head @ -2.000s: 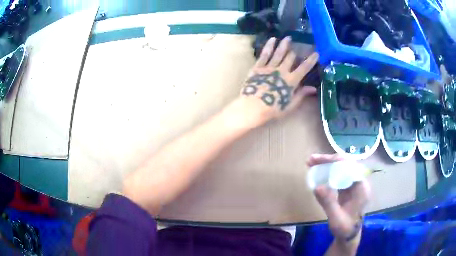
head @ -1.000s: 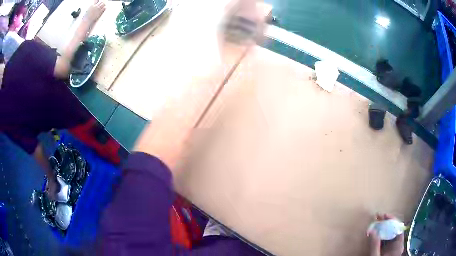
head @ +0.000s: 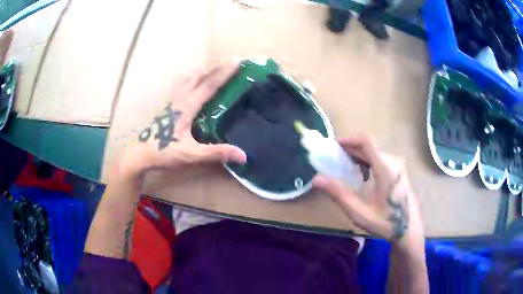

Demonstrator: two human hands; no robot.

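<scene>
A green shell (head: 226, 118) with a white rim lies on the brown cardboard in front of me, its deep end towards the upper left. A black liner (head: 258, 135) sits inside it. My left hand (head: 183, 123) holds the shell at its left side, thumb over the near rim. My right hand (head: 370, 186) is shut on a white glue bottle (head: 331, 155). Its yellowish nozzle points to the upper left, over the right part of the liner. Whether the nozzle touches the liner cannot be told.
Several waiting shells (head: 456, 135) stand in a row at the right, below a blue crate (head: 453, 57) of black parts. Loose black parts (head: 339, 19) lie at the far bench edge. Another shell (head: 7, 92) is at the far left, with part of a hand (head: 4, 43) above it.
The view has swung back to the right. A green shell now lies in front of me with my left hand on it. My right hand has brought the bottle over it.
</scene>
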